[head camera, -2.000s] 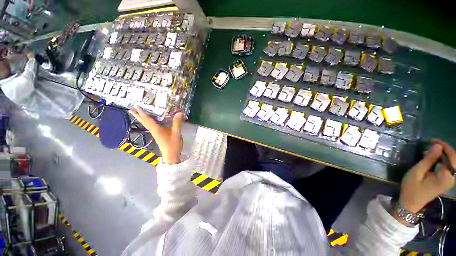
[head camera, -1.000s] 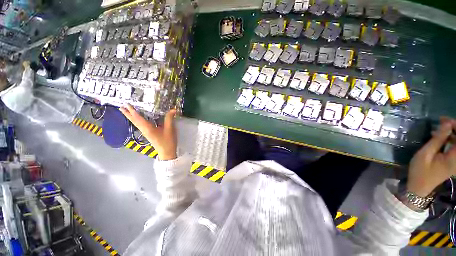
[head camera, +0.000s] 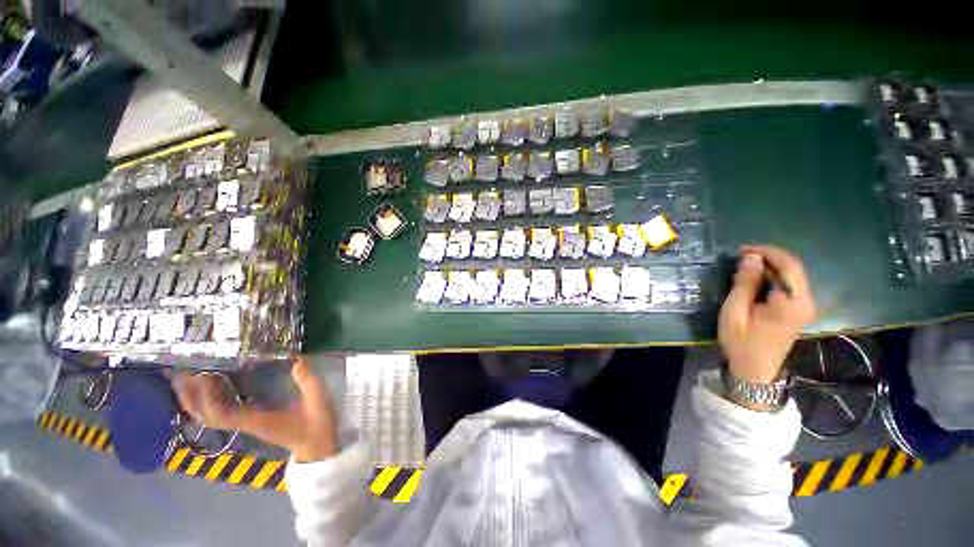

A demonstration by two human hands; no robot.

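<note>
Rows of small silver-grey square modules (head camera: 514,244) with yellow edges lie in a clear tray (head camera: 684,283) on the green mat. A yellow-faced piece (head camera: 658,233) sits tilted at the right end of one row. My right hand (head camera: 765,294) is just right of this tray, closed around a thin dark stick (head camera: 783,280), perhaps tweezers. My left hand (head camera: 262,411) is empty, fingers spread and slightly blurred, at the front edge of the stacked filled trays (head camera: 176,256). Three black-rimmed housings (head camera: 356,245) lie between the stack and the near tray.
A tray of dark housings (head camera: 927,176) lies at the far right. A pale gridded tray (head camera: 374,406) is low beside the legs. A metal post (head camera: 192,69) slants at upper left. A blue stool (head camera: 142,420) is at lower left. Part of a seated person (head camera: 940,374) shows at right.
The camera view has turned right, so the trays appear further left and the dark housings tray has come into view. My left hand has moved lower relative to the stack's front edge.
</note>
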